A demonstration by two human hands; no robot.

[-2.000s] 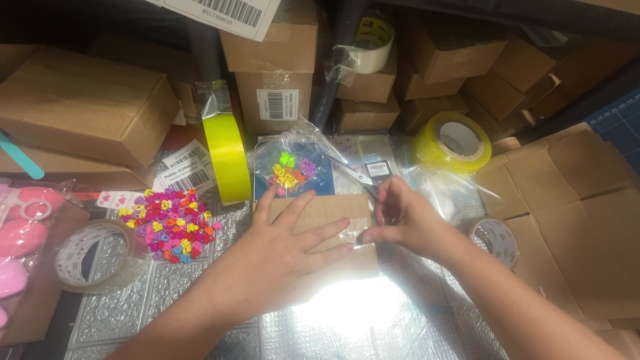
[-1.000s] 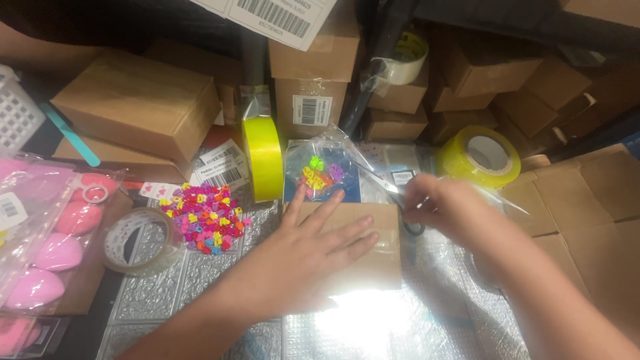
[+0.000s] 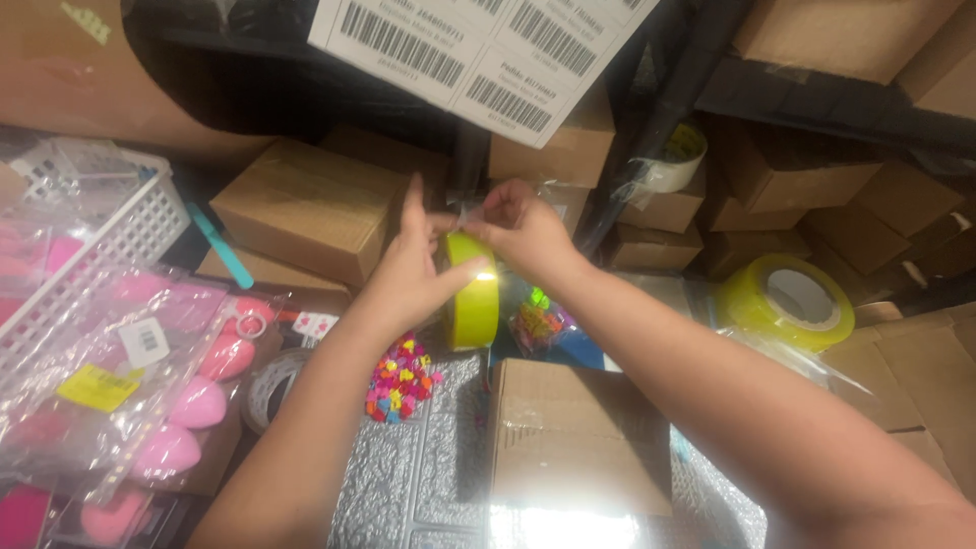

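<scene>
My left hand [image 3: 418, 263] rests on the side of an upright roll of yellow packing tape [image 3: 474, 305], thumb across its face. At the roll's top, my right hand [image 3: 522, 225] pinches what looks like a clear tape end. Below them a closed cardboard box [image 3: 579, 435] lies on the silvery embossed surface, with clear tape at its upper left. Small colourful beads [image 3: 400, 381] lie in a heap left of the box. Behind the box is a clear bag of colourful pieces [image 3: 537, 320], partly hidden by my right arm. No scissors show now.
At left are a white plastic basket [image 3: 99, 236], bagged pink makeup sponges [image 3: 194, 400] and a clear tape roll [image 3: 267, 389]. Cardboard boxes [image 3: 313, 206] stand behind. Another yellow tape roll [image 3: 789, 301] sits at right beside flattened cardboard [image 3: 907, 374]. A barcode sheet [image 3: 488, 57] hangs above.
Both hands have left the cardboard box and moved to the upright yellow tape roll. The scissors at my right hand earlier are out of sight. The view has shifted left.
</scene>
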